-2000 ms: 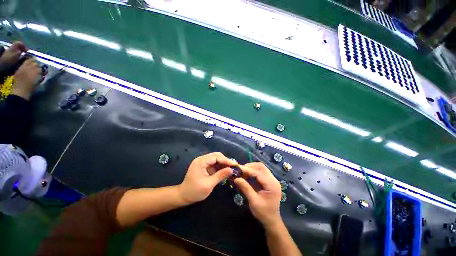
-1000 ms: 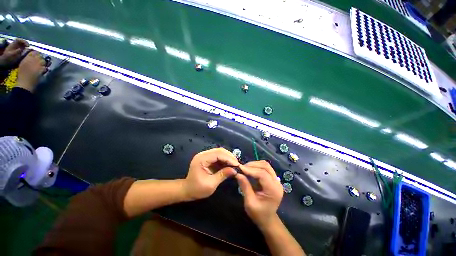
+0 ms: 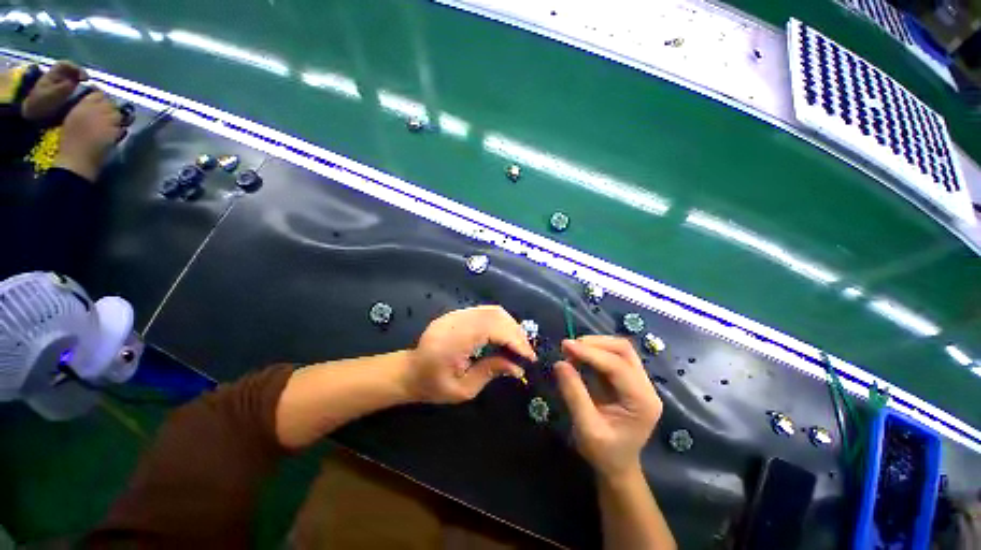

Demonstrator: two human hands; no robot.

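Observation:
My left hand (image 3: 468, 355) is over the black mat, thumb and fingers curled close together. A tiny yellow-gold bit shows at its fingertips; whether it is held or lies behind them is unclear. My right hand (image 3: 613, 400) is just to the right, thumb and index finger near each other; anything between them is too small to tell. The hands are apart. Round green-silver units lie around them: one below the gap (image 3: 539, 408), one at the left (image 3: 381, 313), one at the right (image 3: 681, 439). A thin green strip (image 3: 570, 318) lies beyond the right fingertips.
Green conveyor (image 3: 355, 140) with spaced units and a white edge rail. Blue bin (image 3: 934, 483) of black bits and a dark phone-like rectangle (image 3: 782, 503) at lower right. White parts tray (image 3: 877, 118) beyond. Fan (image 3: 54, 333) at lower left. Another person's hands (image 3: 91, 131) at upper left.
My hands have moved from touching around a small dark piece to apart, the right hand shifting right. Units on the belt have moved left. The view has shifted slightly.

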